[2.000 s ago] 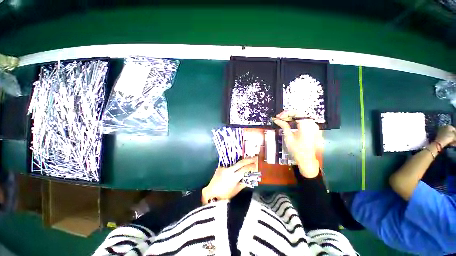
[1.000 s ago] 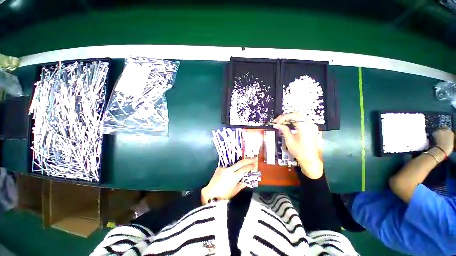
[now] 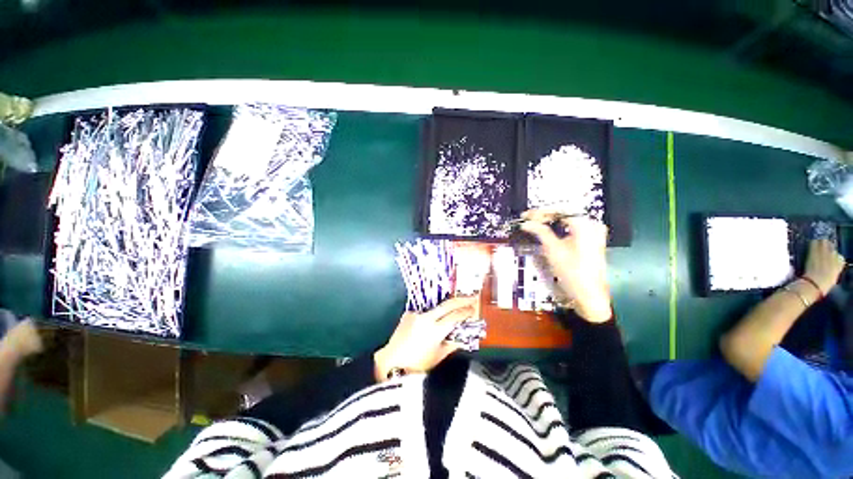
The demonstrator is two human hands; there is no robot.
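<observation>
My left hand [image 3: 418, 339] is closed on a fan of thin white strips [image 3: 427, 272] with dark violet streaks, at the left edge of the orange board [image 3: 524, 329]. My right hand [image 3: 577, 262] holds a thin dark tool [image 3: 516, 223], perhaps tweezers, its tip at the front edge of the left parts tray. That black tray [image 3: 479, 126] holds scattered tiny white specks. The right black tray [image 3: 568, 131] holds a heap of small white parts. White blocks with dark spots [image 3: 529, 281] lie on the board, partly behind my right hand. What the tip holds is too small to tell.
A large black tray of strips [image 3: 126, 224] stands at far left, with a clear bag of strips [image 3: 257, 182] beside it. An open cardboard box [image 3: 133, 388] is below the bench edge. At right, beyond a yellow-green line, a person in blue [image 3: 781, 398] reaches to another black tray [image 3: 748, 253].
My right hand has shifted slightly right and down, with the tool still held. My left hand stays nearly still. A blurred hand has appeared at the far left edge. The neighbour's hand has moved slightly.
</observation>
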